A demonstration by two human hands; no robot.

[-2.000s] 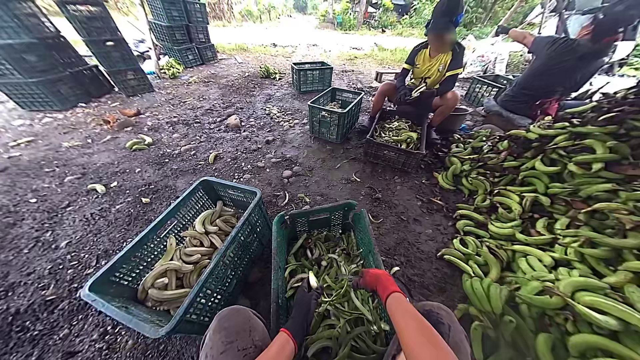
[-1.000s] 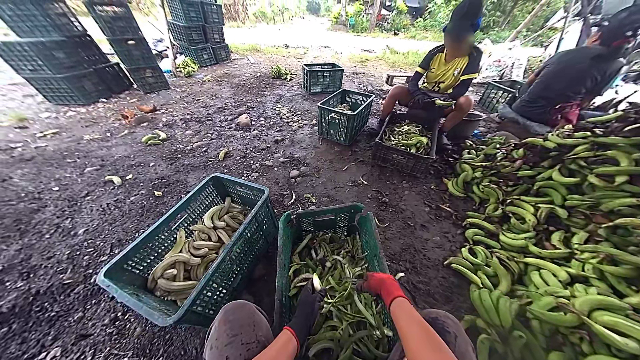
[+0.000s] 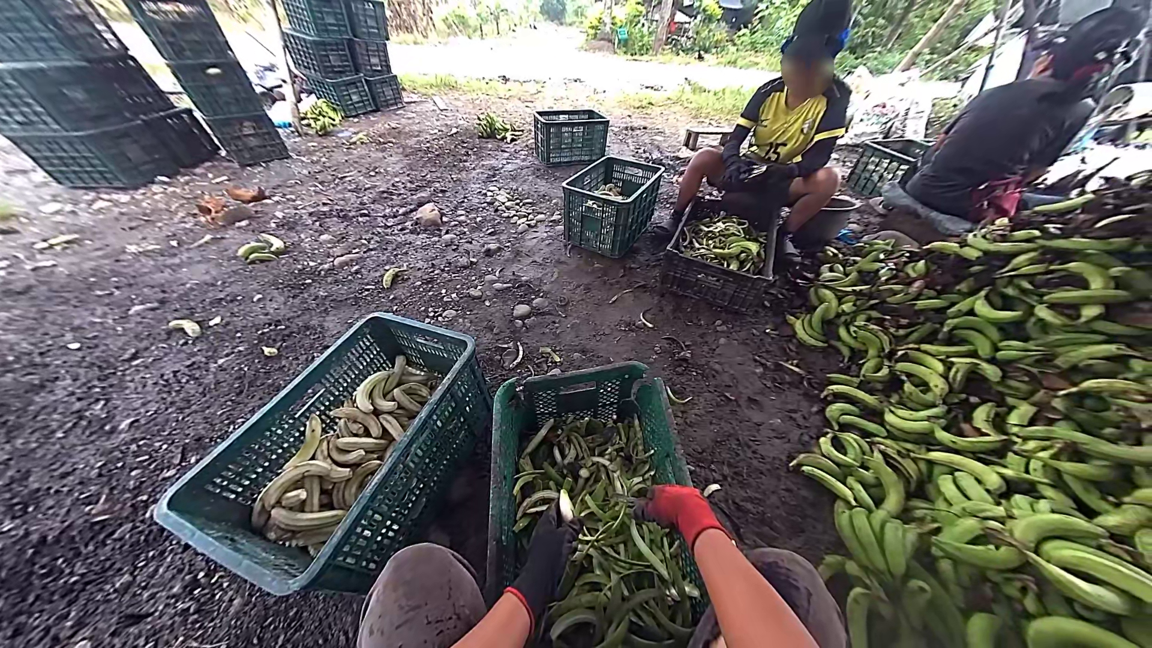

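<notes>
My left hand (image 3: pixel 547 555), in a black glove with a red cuff, is closed around a banana (image 3: pixel 565 506) whose pale peeled tip shows. Close on its right, my right hand (image 3: pixel 677 511) wears a red glove, its dark fingertips curled over something too small to make out. Both hands are above a green plastic crate (image 3: pixel 661 432) of green banana peels (image 3: pixel 621 540), between my knees. To the left, a second green plastic crate (image 3: pixel 225 459) holds peeled bananas (image 3: pixel 346 450). A large heap of unpeeled green bananas (image 3: pixel 999 432) lies on the right.
Ahead, a person (image 3: pixel 783 126) in a yellow and black shirt sits at a dark crate of peels (image 3: pixel 720 283). Another person (image 3: pixel 999 144) sits at the far right. Two green crates (image 3: pixel 612 216) (image 3: pixel 571 139) stand on muddy ground; stacked crates (image 3: pixel 81 99) are at the back left.
My hands stay over the peel crate, the left still on the banana. The seated person's hands ahead have shifted. The view has turned slightly left.
</notes>
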